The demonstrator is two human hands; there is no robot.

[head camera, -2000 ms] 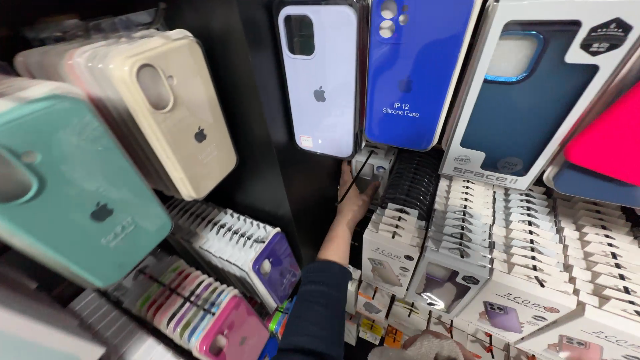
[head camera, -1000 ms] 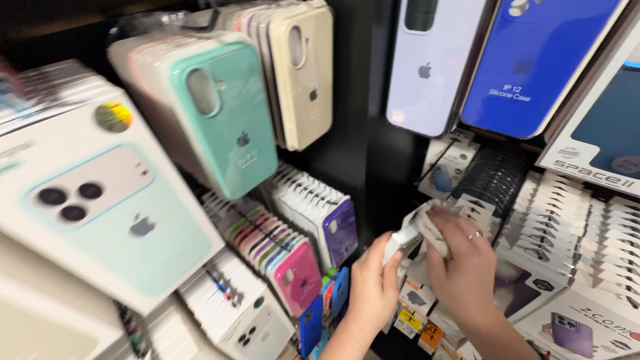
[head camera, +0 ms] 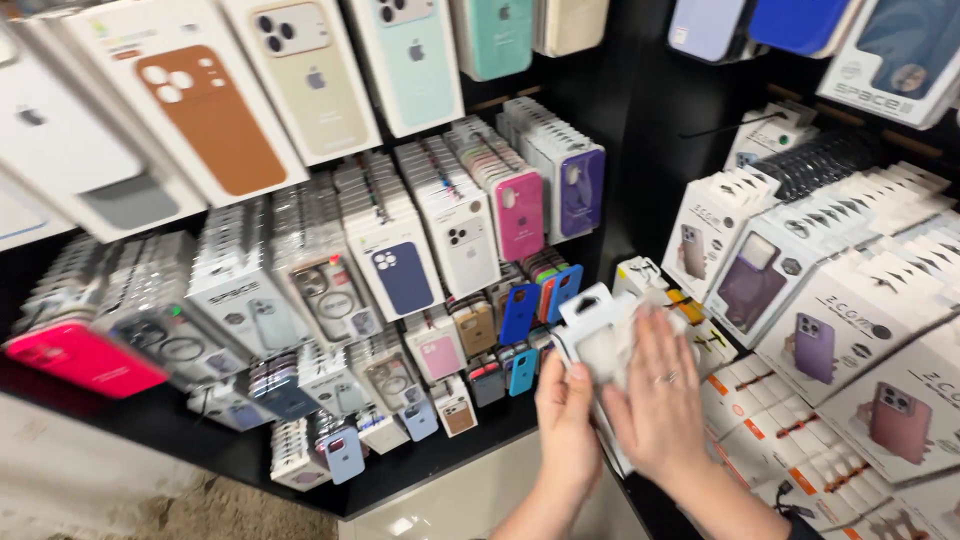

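My left hand (head camera: pixel 568 424) grips a white phone case box (head camera: pixel 586 318) with a hang-hole tab, tilted in front of the shelves. Against the face of that box my right hand (head camera: pixel 660 401), with a ring on one finger, presses a white cloth or tissue (head camera: pixel 637 319). The fingers of my right hand lie flat and partly cover both cloth and box. Close to the right of my hands hang boxed phone cases, among them a case with a purple-framed window (head camera: pixel 750 289).
Packed phone cases hang in rows on black shelving (head camera: pixel 626 112): a brown case (head camera: pixel 214 124), a pink case (head camera: pixel 519 217) and a purple case (head camera: pixel 583 187). Small packaged accessories (head camera: pixel 772 427) lie at lower right. A tiled floor (head camera: pixel 450 487) shows below.
Two seconds ago one hand reached among the hanging boxes; now both hands are at a box held away from the rack. The cloth is spread over its face. The view has swung left and down.
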